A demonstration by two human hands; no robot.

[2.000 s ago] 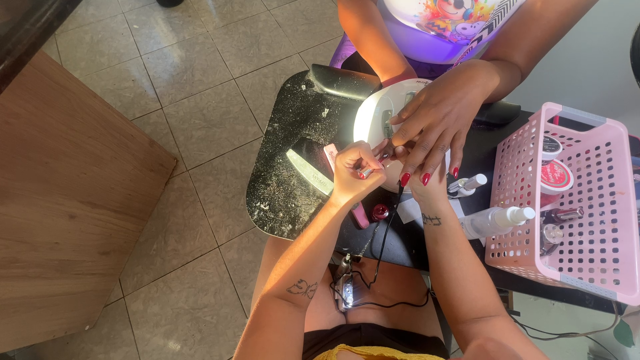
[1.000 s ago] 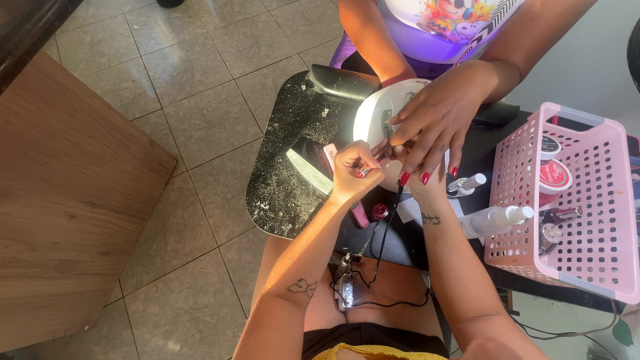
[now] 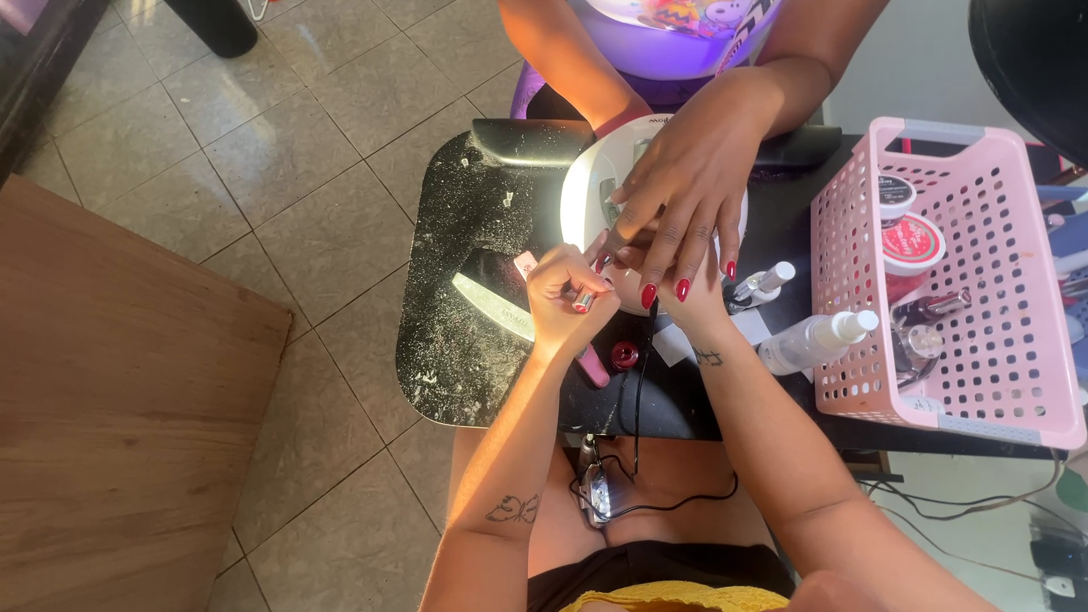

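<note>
My left hand [image 3: 571, 297] is closed around a slim tool with a silver end [image 3: 583, 301], beside a red-nailed finger of the other person's hand [image 3: 688, 191]. My right hand [image 3: 699, 293] is under that hand and holds it, its fingers largely hidden. The other person's hand lies over a round white nail lamp [image 3: 586, 200]. Just below my hands stands a small dark red nail polish bottle [image 3: 625, 355], seen from above. A pink-handled item [image 3: 592, 367] lies partly under my left wrist. Left of it is a pale curved nail file [image 3: 491, 304].
A pink perforated basket [image 3: 977, 416] with jars and bottles stands at the right of the black table [image 3: 459, 374], which is dusted with pale specks. A clear spray bottle [image 3: 807, 342] and a white-capped bottle [image 3: 758, 286] are near my right wrist. A black cable [image 3: 639, 399] runs to a small device on my lap.
</note>
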